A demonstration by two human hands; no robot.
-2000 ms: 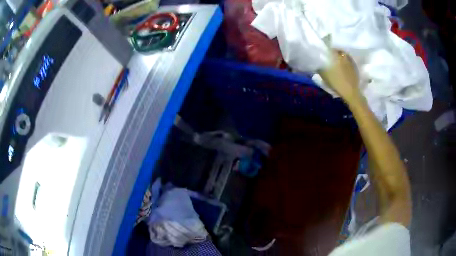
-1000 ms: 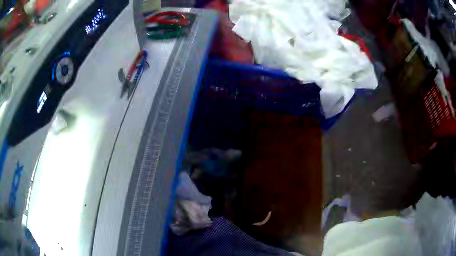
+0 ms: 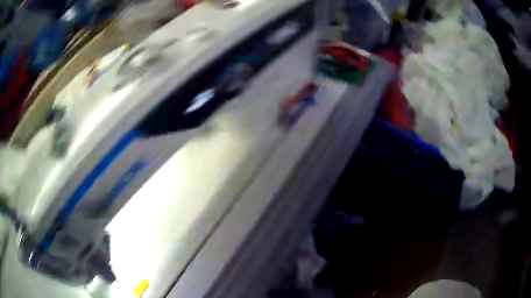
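Observation:
Neither of my hands shows in the head view. The white sewing machine (image 3: 99, 134) with blue trim and a dark display panel lies across the left and middle, blurred. Its bed (image 3: 169, 192) is brightly lit. The needle area is at the lower left, with a small yellow sticker or guard (image 3: 141, 287) beside it. A heap of white fabric pieces (image 3: 454, 87) lies at the upper right, on the blue bin (image 3: 413, 169).
Red and blue snips (image 3: 298, 103) lie on the machine bed. Red and green loops (image 3: 344, 60) lie at the table's far corner. A red bag (image 3: 397, 99) is beside the heap. A pale rounded shape (image 3: 445, 289) shows at the bottom right edge.
The view has swung left, so machine and heap now sit further right and the needle end shows. The hand seen on the heap two seconds ago is out of the picture.

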